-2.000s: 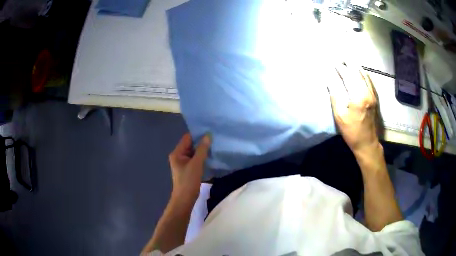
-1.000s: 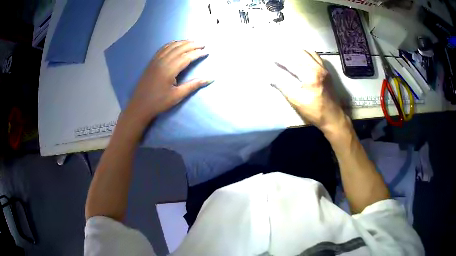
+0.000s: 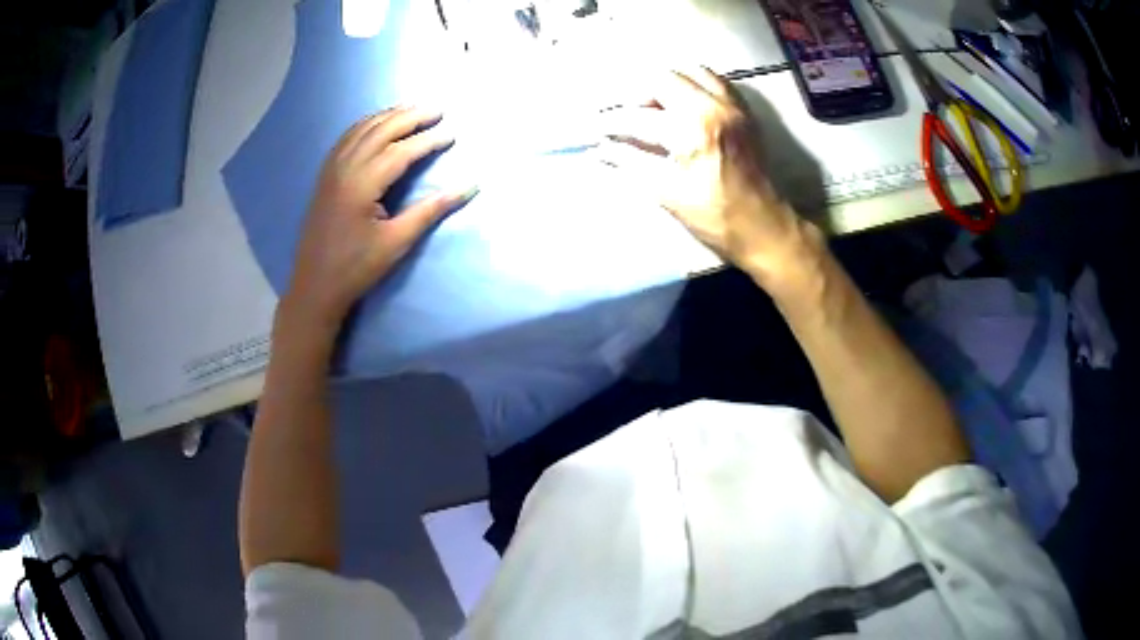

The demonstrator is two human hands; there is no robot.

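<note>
A large light blue fabric panel (image 3: 438, 306) lies on the white table and hangs over its front edge; under the lamp it looks white. My left hand (image 3: 363, 213) lies on the panel's left part, palm down, fingers apart. My right hand (image 3: 706, 169) is at the panel's right side in bright glare, fingers bent; whether it pinches the cloth cannot be told. Small metal parts of the needle area (image 3: 531, 19) show at the top, mostly washed out.
A folded blue fabric piece (image 3: 156, 119) lies at the far left. A lit smartphone (image 3: 831, 63) lies right of my right hand. Scissors with red and yellow loops (image 3: 956, 163) and thin pens (image 3: 1000, 94) lie at the right. A fabric heap (image 3: 1000, 363) sits below the right edge.
My left hand has gone from the panel's lower corner up onto the panel. My right hand has moved slightly up and left on it, its fingers now bent. The view has shifted and turned.
</note>
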